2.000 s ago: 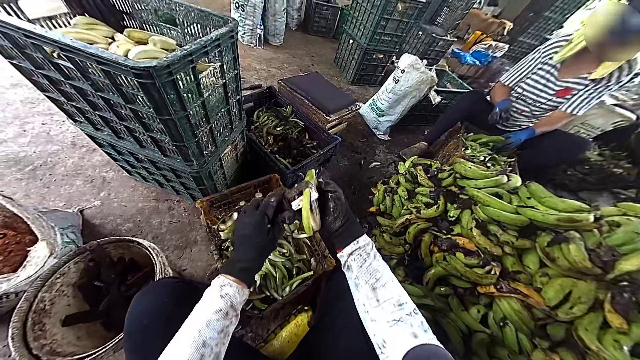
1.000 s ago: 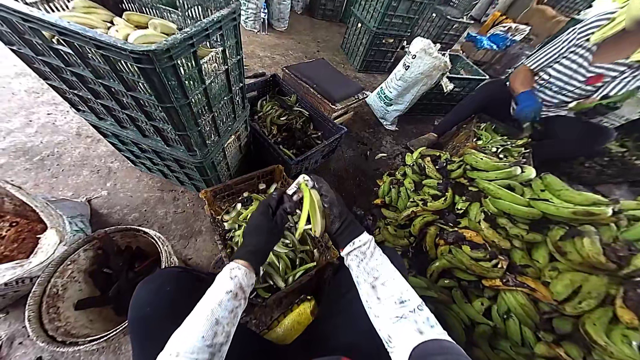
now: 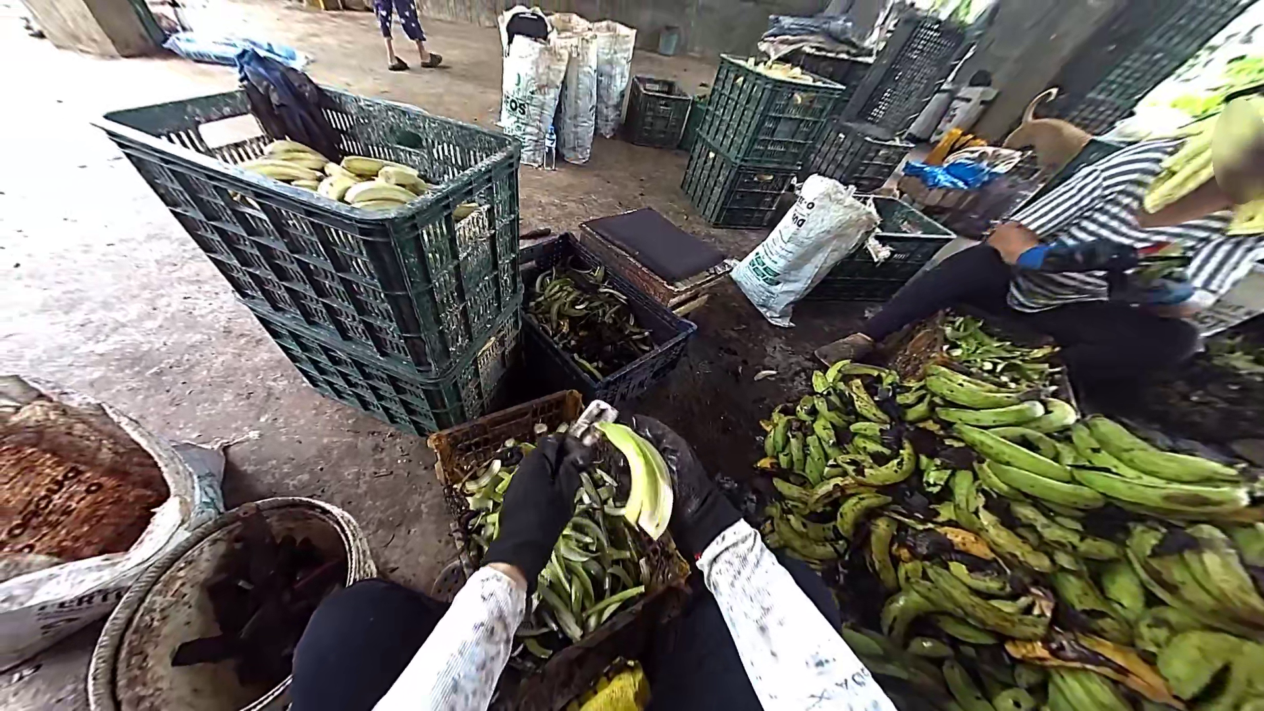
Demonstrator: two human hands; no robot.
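Note:
My left hand (image 3: 543, 494), in a black glove, is closed on a small metal-ended peeling tool (image 3: 592, 417). My right hand (image 3: 686, 479), gloved in black too, holds a partly peeled green plantain (image 3: 640, 476), pale flesh showing along it; its fingers are partly hidden behind the fruit. Both hands are over a brown crate (image 3: 456, 446) of green peel strips (image 3: 583, 583). A large heap of green plantains (image 3: 1027, 494) lies to the right.
Stacked green crates (image 3: 395, 237) at left hold peeled plantains (image 3: 341, 180). A dark crate of peels (image 3: 592, 316), a white sack (image 3: 805, 247) and a round basket (image 3: 128, 602) with dark pieces stand around. A seated person (image 3: 1096, 237) works at right.
The view has tilted up. The plantain has turned in my right hand, and its curved side now shows. The co-worker's arms have moved near their lap.

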